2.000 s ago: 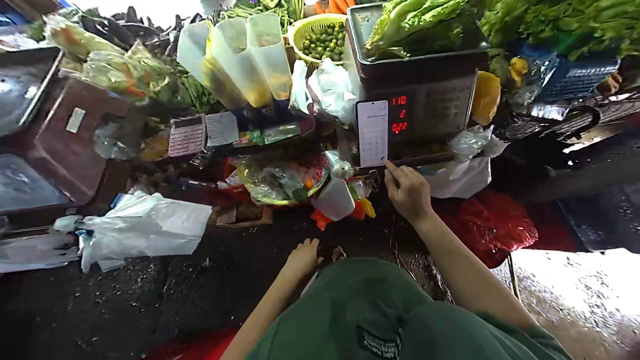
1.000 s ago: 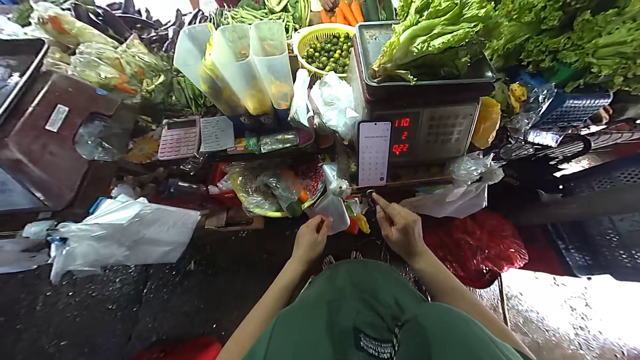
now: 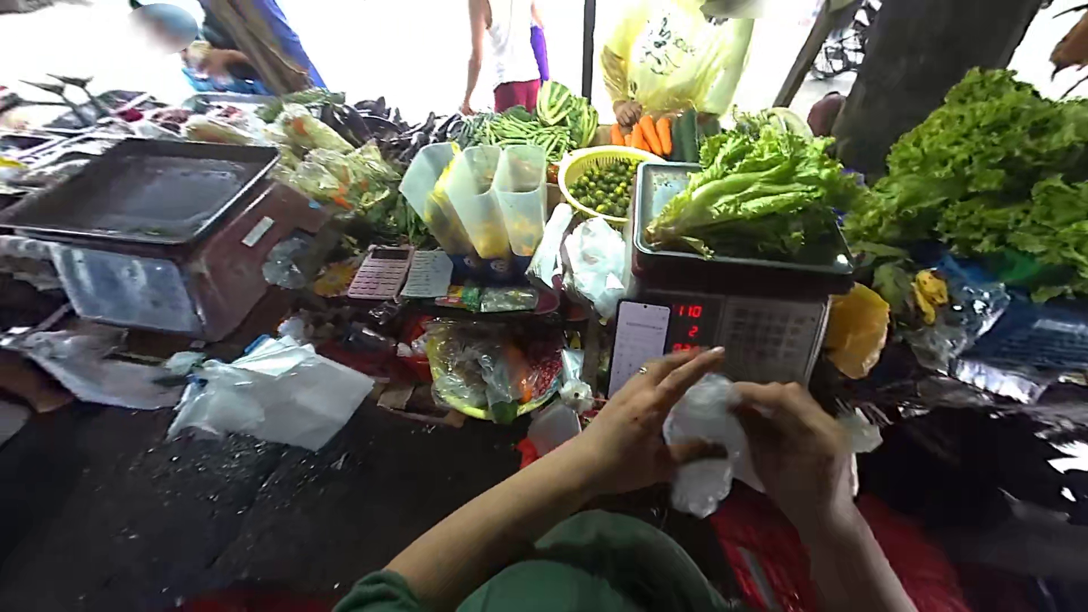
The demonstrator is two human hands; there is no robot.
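Both hands are at a crumpled clear plastic bag (image 3: 704,442) in front of the digital scale. My left hand (image 3: 646,425) touches the bag's left side, its fingers stretched upward and a ring on one of them. From the right, my right hand (image 3: 790,442) pinches the bag's upper part. Behind them, a smartphone (image 3: 639,340) leans upright on the front of the digital scale (image 3: 769,336), beside lit red digits. Leafy lettuce (image 3: 756,191) lies on the scale's metal tray. More white plastic bag shows partly behind my right hand.
A second scale (image 3: 144,191) stands at the left, near loose plastic bags (image 3: 272,391). Further in are a pink calculator (image 3: 381,274), plastic holders (image 3: 484,200), a yellow basket of small green citrus fruits (image 3: 605,151), and carrots (image 3: 654,134). A person in a yellow raincoat (image 3: 676,51) stands beyond the stall.
The view has tilted up. My right hand has moved from below the phone to the right, and my left hand has moved right as well. Both are now at a plastic bag.
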